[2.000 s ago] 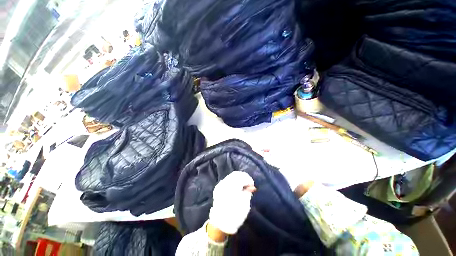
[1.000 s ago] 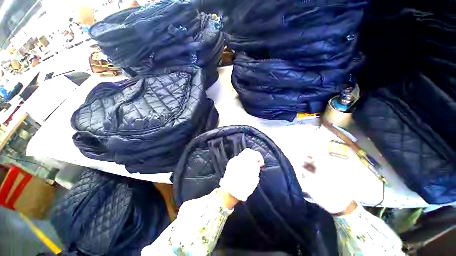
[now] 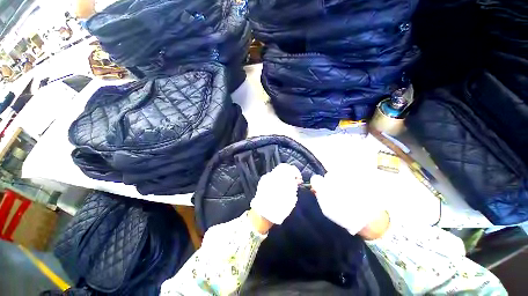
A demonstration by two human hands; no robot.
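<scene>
A dark navy quilted backpack (image 3: 223, 185) lies at the table's near edge, its rounded top away from me and two strap bands near its top. My left hand (image 3: 277, 193), in a white glove, is closed on the dark cloth near the strap bands. My right hand (image 3: 347, 199), also in a white glove, is just right of it, its fingertips close to the left ones over the bag. A tiny dark thing shows between the fingertips; I cannot tell what it is or which hand holds it.
Quilted backpacks are piled on the white table (image 3: 260, 124) at left (image 3: 156, 127), back (image 3: 330, 87) and right (image 3: 469, 150). A tan roll (image 3: 387, 120) with a bluish-topped bottle, thin tools (image 3: 408, 162) and a small yellowish block (image 3: 388, 162) lie at right. More bags (image 3: 110, 243) are below left.
My right hand has moved left from the table side to beside my left hand over the bag. My left hand has stayed on the bag. The view has shifted slightly.
</scene>
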